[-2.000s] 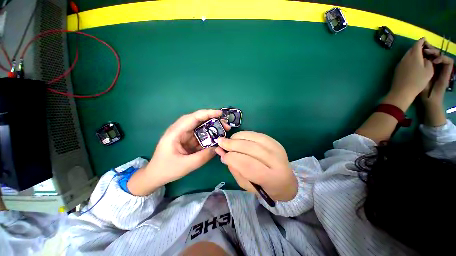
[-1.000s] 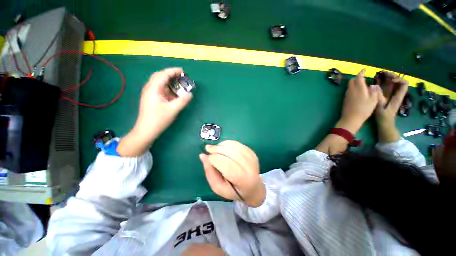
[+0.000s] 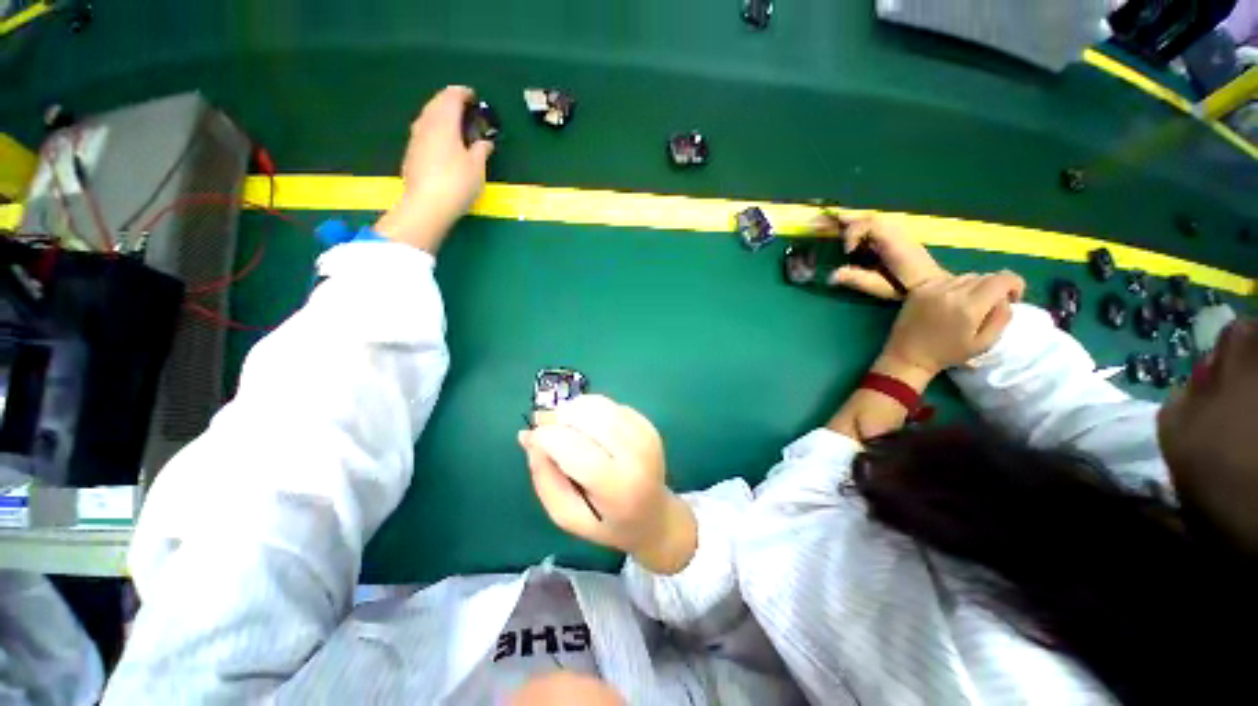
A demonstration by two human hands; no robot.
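My left hand is stretched out past the yellow line, its fingers around a dark watch unit at or just above the mat; contact with the mat cannot be told. My right hand is closed around dark tweezers, seen as a thin black shaft; their tips are mostly hidden. A watch unit with silvery inner parts lies on the green mat just beyond my right fingers. A blue strap is on my left wrist.
More watch units lie around the yellow line. A neighbour's hands work at the right, near several scattered units. A grey vented box, black object and red wires stand left.
My left hand has moved forward, away from me, with the watch unit, across the yellow line. My right hand stays near the unit on the mat. The view has shifted, showing more of the far side.
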